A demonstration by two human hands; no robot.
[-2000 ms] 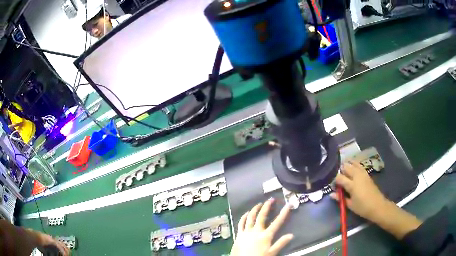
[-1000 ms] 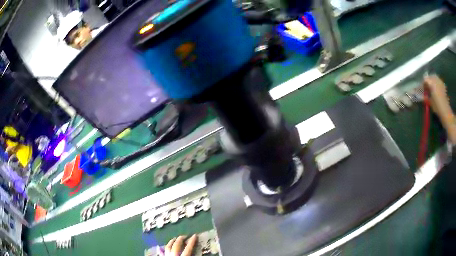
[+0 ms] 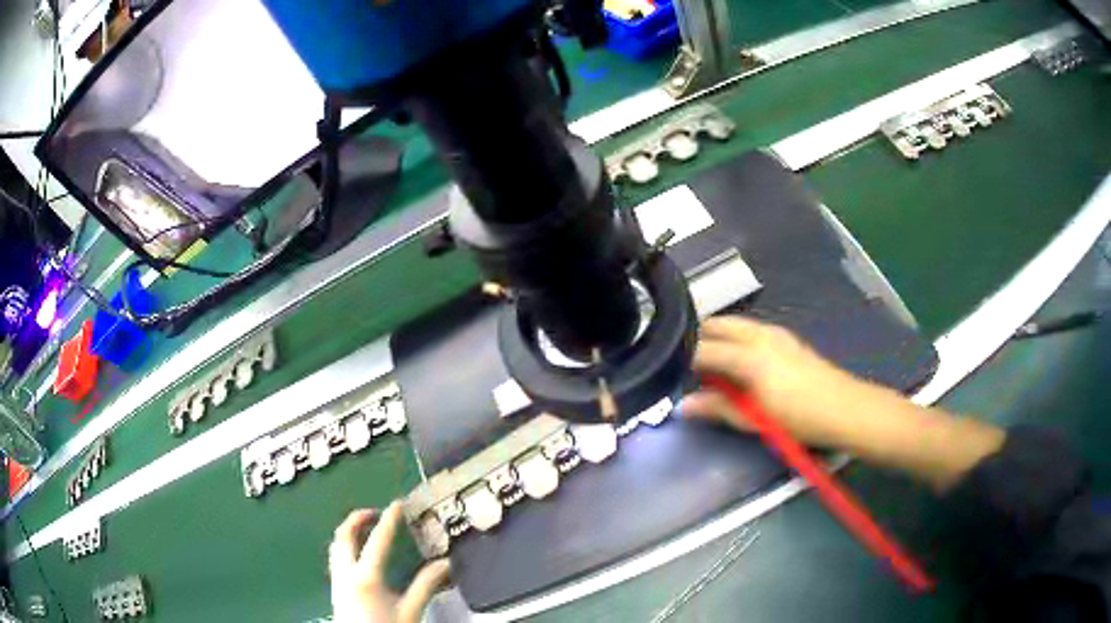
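Observation:
A silver-grey carrier strip [image 3: 524,472] with a row of shiny rounded lobes lies slantwise on the black work pad [image 3: 841,329], its right part under the ring light [image 3: 599,396]. My left hand [image 3: 380,570], cut off by the bottom edge, has finger and thumb around the strip's left end. My right hand [image 3: 774,380] is at the right of the ring light, by the strip's right end, with the red air hose [image 3: 822,481] held in it; the nozzle tip is hidden. The black lens barrel [image 3: 536,231] stands above the pad.
More strips lie on the green mat at left [image 3: 323,444], behind the pad [image 3: 670,144] and at far right [image 3: 944,119]. A pale guide bar [image 3: 725,282] and white label [image 3: 674,213] are on the pad. Tweezers (?) [image 3: 707,578] lie in front; a monitor [image 3: 201,116] stands back left.
A strip now lies on the pad under the ring light, with my left hand at its end. My right hand has come from the far right back to the pad, still with the red hose.

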